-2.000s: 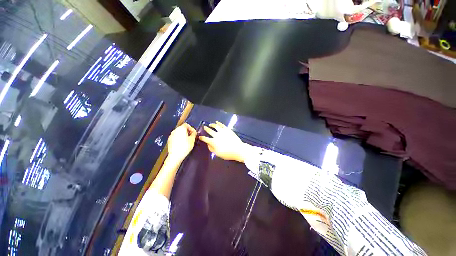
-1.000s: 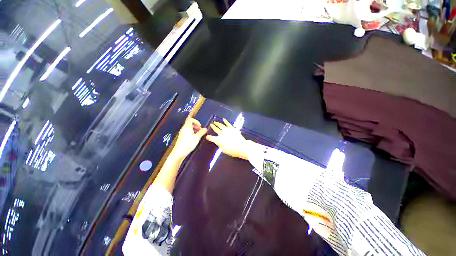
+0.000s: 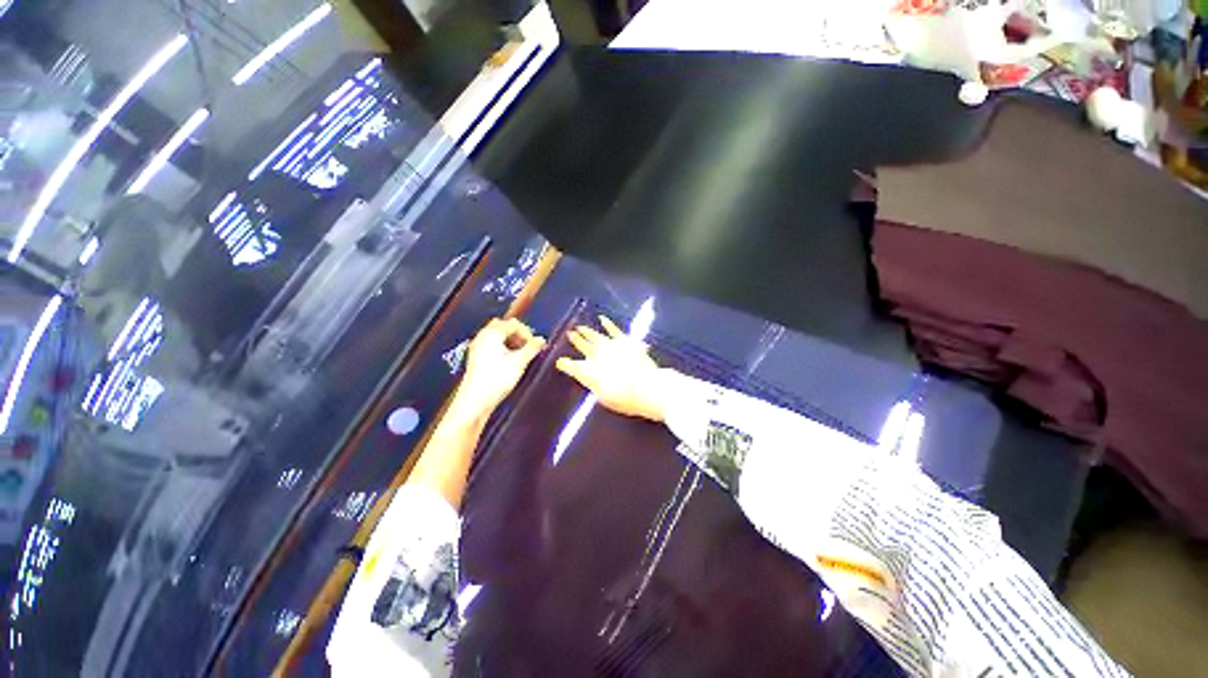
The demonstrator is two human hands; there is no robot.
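A dark maroon cut panel (image 3: 596, 530) lies on the bluish clear lower template sheet (image 3: 861, 364). My right hand (image 3: 612, 371) rests on the panel's far corner with fingers spread, holding nothing visible. My left hand (image 3: 500, 358) is just left of that corner, beside the amber strip (image 3: 535, 288), with thumb and forefinger curled together; whether something small is between them cannot be told. The glossy clear cover sheet (image 3: 172, 344) stands to the left with lamp reflections. A dark slot with a reddish line (image 3: 371, 413) runs parallel to the amber strip.
A pile of maroon panels with a brown top piece (image 3: 1033, 186) lies at the right. A tan stool (image 3: 1139, 583) shows below it. A pale bar (image 3: 510, 80) is at the far edge of the black table (image 3: 662, 146). A white worktable (image 3: 742, 27) stands behind.
The view has shifted, so the scene sits further right. My left hand has drawn a little away from my right hand and the panel corner. My right hand stays on the cloth.
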